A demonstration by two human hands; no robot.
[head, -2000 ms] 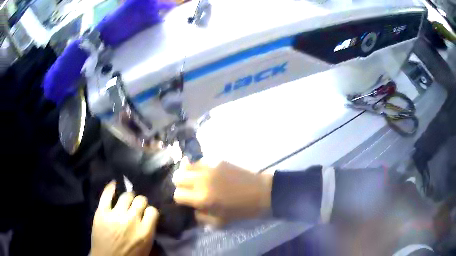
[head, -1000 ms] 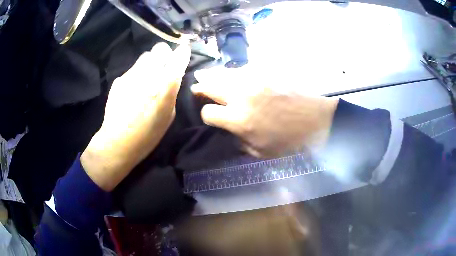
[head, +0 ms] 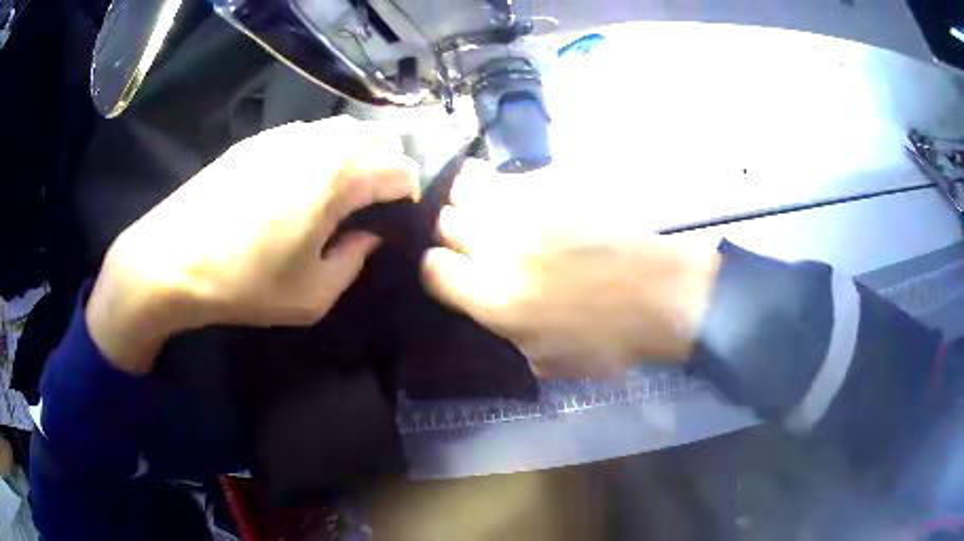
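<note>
Black fabric [head: 423, 317] lies between my hands and drapes over the table's front edge. A narrow fold of it rises towards the needle area. My left hand [head: 264, 227] rests on the fabric at the left, fingers bent, thumb against the cloth. My right hand [head: 571, 275] is slightly blurred and pinches the right edge of the fabric between thumb and fingers. The grey-blue attachment [head: 518, 132] hangs just above my right fingers. The presser foot and needle are hard to make out in glare beside my left fingertips.
The sewing machine head [head: 359, 48] is above the hands. An oval shiny-rimmed disc [head: 132, 53] is at upper left. A ruler scale [head: 592, 395] runs along the table's front edge. Metal snips [head: 939, 167] lie at far right. Something red [head: 241, 509] shows below the table.
The view has moved in from the machine head to the needle area. Since a second ago, my left hand has shifted left and bent its fingers. The fabric between the hands is more spread.
</note>
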